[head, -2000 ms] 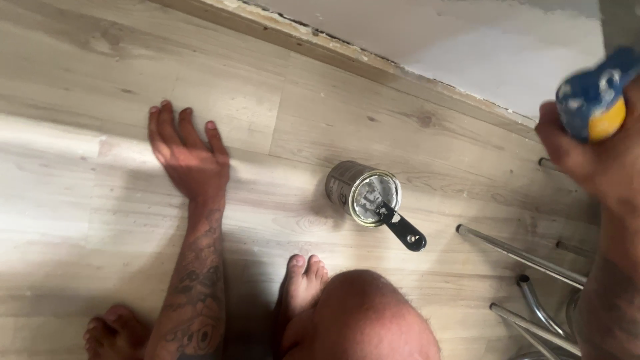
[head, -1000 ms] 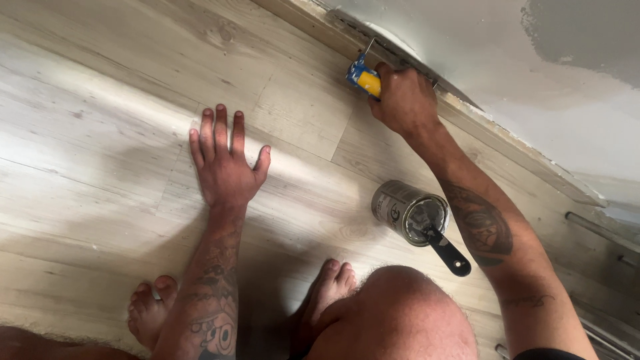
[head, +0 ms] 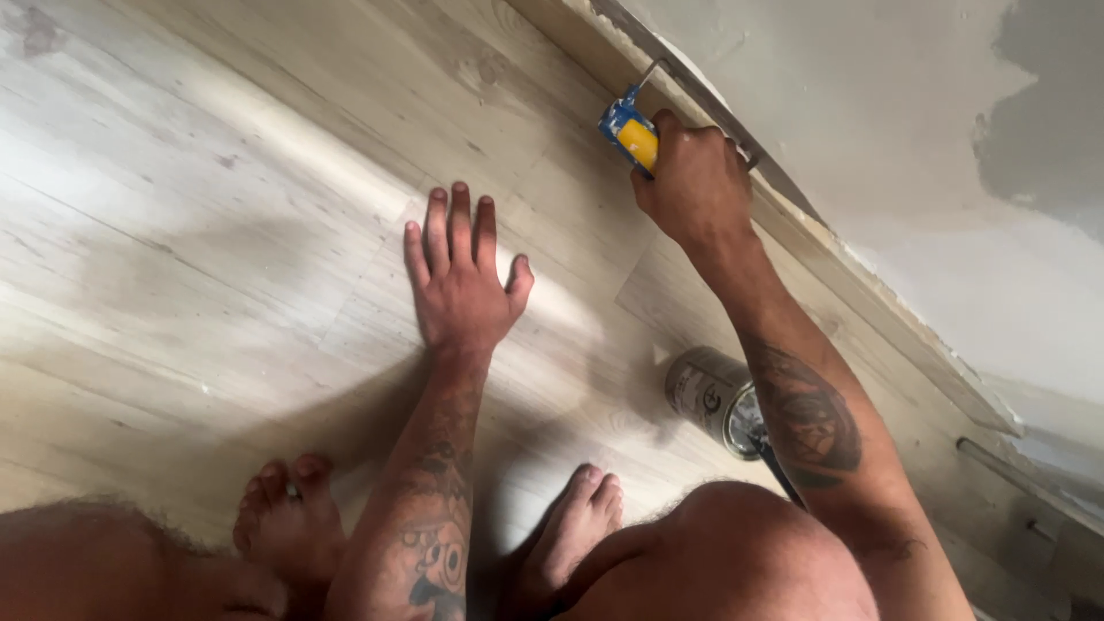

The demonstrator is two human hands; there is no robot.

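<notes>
My left hand (head: pixel 464 285) lies flat on the wood-look floor (head: pixel 259 207) with its fingers spread, holding nothing. My right hand (head: pixel 697 177) grips the blue and yellow handle of a wide taping knife (head: pixel 634 134). The long, thin metal blade of the tool runs along the bottom of the wall, against the top of the baseboard (head: pixel 828 289). An open metal can (head: pixel 709 397) stands on the floor beside my right forearm. A black-handled tool (head: pixel 776 470) leans out of the can, partly hidden by that forearm.
The wall (head: pixel 906 172) carries patches of pale and darker grey filler. Metal tube legs (head: pixel 1005 470) stand at the lower right near the wall. My bare feet (head: pixel 578 526) and knees are close below the can and my left hand.
My right hand has moved with the blue and yellow tool from the right side to the foot of the wall. My left hand stays on the floor. The view has shifted.
</notes>
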